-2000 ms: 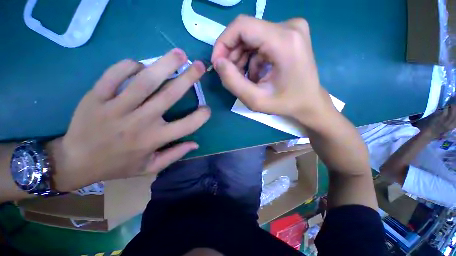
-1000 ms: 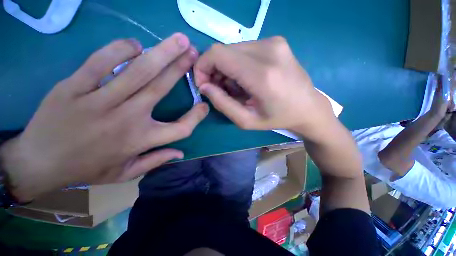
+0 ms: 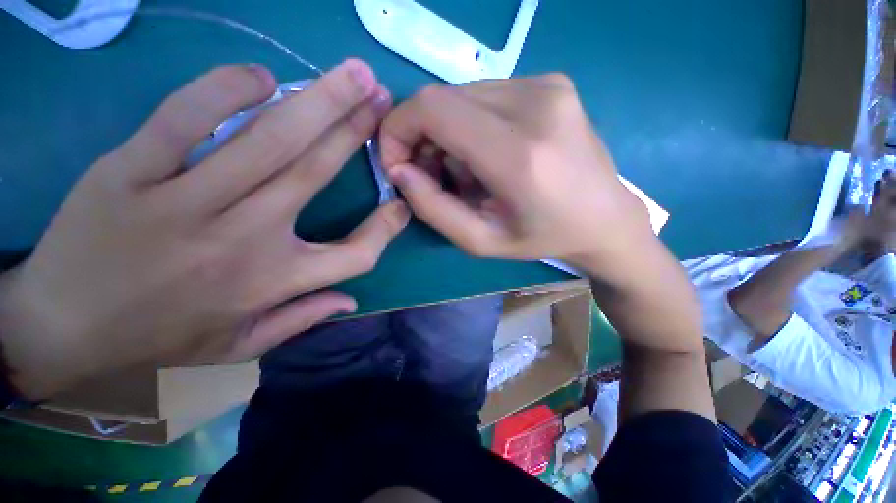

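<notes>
A white plastic frame [image 3: 379, 175] lies under my left hand, mostly hidden by it. My left hand [image 3: 221, 211] is spread flat over the frame, its fingertips pressing on the frame's edge. My right hand [image 3: 491, 162] has thumb and forefinger pinched together at the frame's right side, touching my left fingertips. What the pinch holds is hidden. A thin pale wire [image 3: 241, 29] curves over the bench from the upper left to my left fingertips.
Two more white frames lie beyond my hands, at the upper left [image 3: 84, 27] and top centre [image 3: 432, 41]. A white sheet [image 3: 644, 203] lies under my right wrist. A carton [image 3: 823, 79] stands at right; open cartons [image 3: 565, 339] sit below the bench edge. A person [image 3: 806, 314] is at right.
My right hand has moved left and down, from above the bench to the frame's side against my left fingers. The view has shifted, and the wire now shows longer.
</notes>
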